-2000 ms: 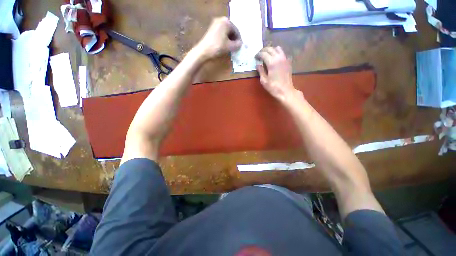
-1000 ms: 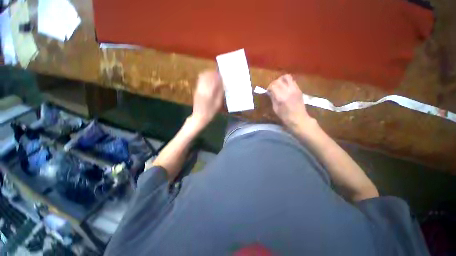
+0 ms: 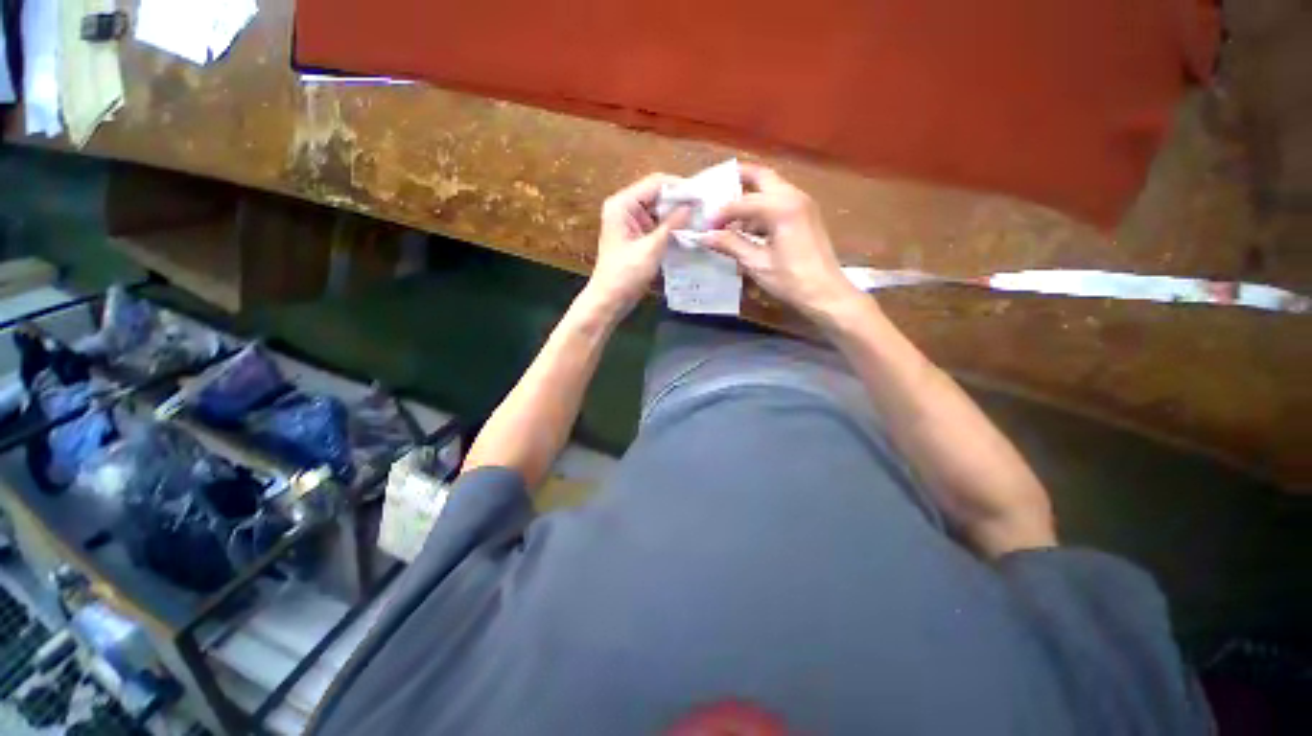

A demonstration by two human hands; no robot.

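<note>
My left hand (image 3: 633,237) and my right hand (image 3: 779,237) are close together at the table's front edge. Both grip a small white paper ticket (image 3: 704,285), which is folded or bunched at its top and hangs flat below the fingers. Small marks show on its lower part. A narrow white tie strip (image 3: 1147,288) runs right from my right hand along the table; whether its near end is in the fingers is hard to tell. The rust-orange fabric stack (image 3: 748,79) lies just beyond my hands, its far edge out of the picture.
The worn brown table (image 3: 475,166) has its front edge below my hands. White paper (image 3: 196,25) and yellowish paper (image 3: 92,79) with a dark clip lie at upper left. A low rack of plastic-wrapped dark bundles (image 3: 187,482) stands at lower left.
The hands have come together from apart, and the ticket, flat a second ago, is now folded or bunched at its top between both hands. The tie strip lies straighter.
</note>
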